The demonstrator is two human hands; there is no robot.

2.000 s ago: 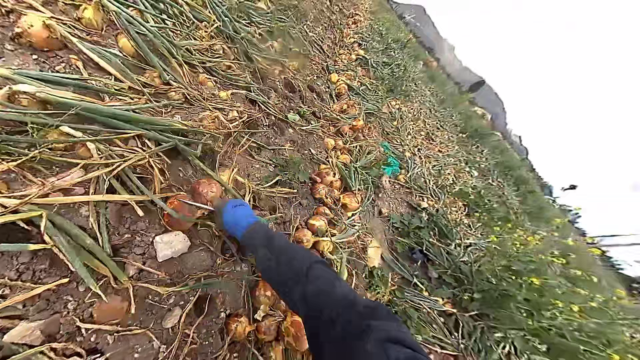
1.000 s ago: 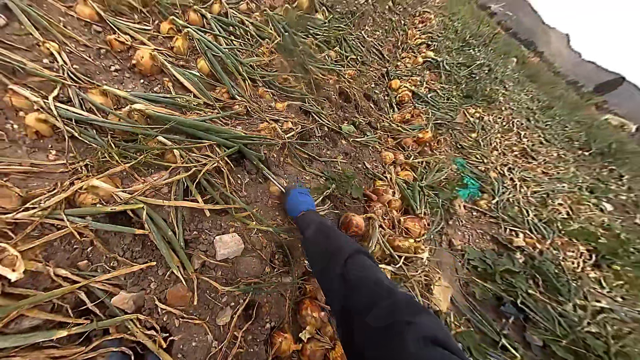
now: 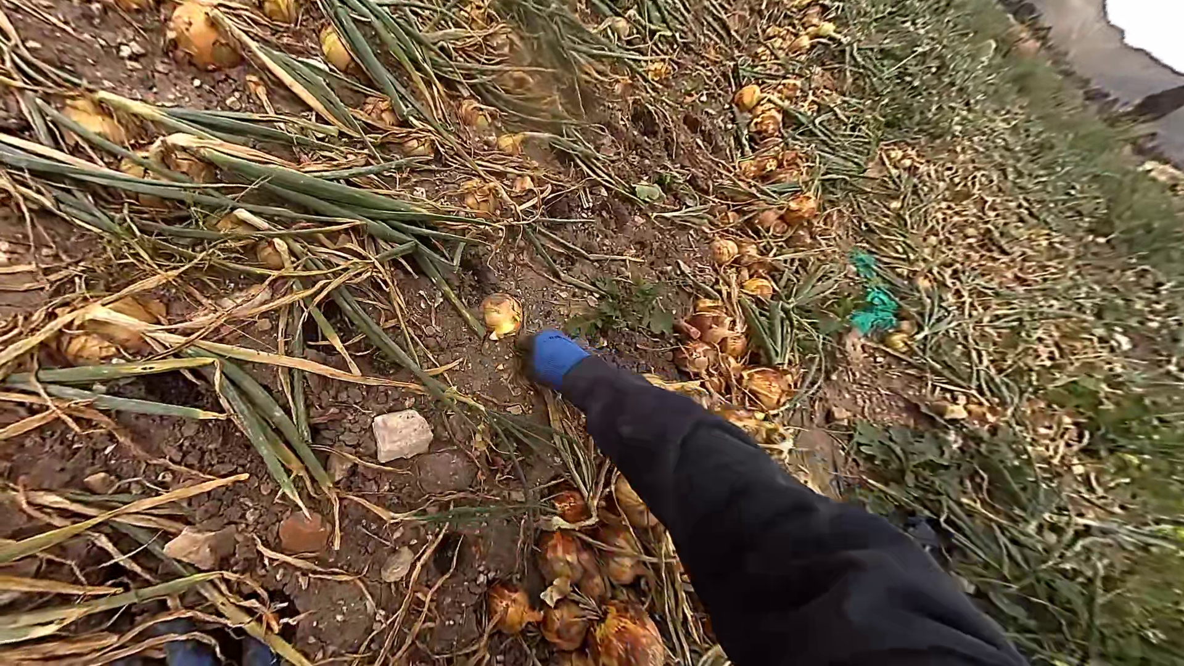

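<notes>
My right hand (image 3: 549, 357), in a blue glove with a dark part at its fingers, reaches in from the lower right in a black sleeve. It hangs low over the soil, just right of a single yellow onion (image 3: 501, 315) on the ground. Its fingers are blurred and turned away, so what it holds is not clear. Long green onion leaves (image 3: 370, 324) lie to its left. Below it, more leaves run down to a cluster of onions (image 3: 564, 555). My left hand does not show.
Onions with long tops (image 3: 305, 190) cover the ground at left. Another row of onions (image 3: 712, 338) runs up the middle right. A pale stone (image 3: 401, 436) lies below left of the hand. Green netting-like material (image 3: 874, 310) and weeds (image 3: 925, 453) are at right.
Two seconds ago my right hand was at two reddish onions, with a thin blade-like thing beside its fingers; those onions no longer show there. The view has tilted down.
</notes>
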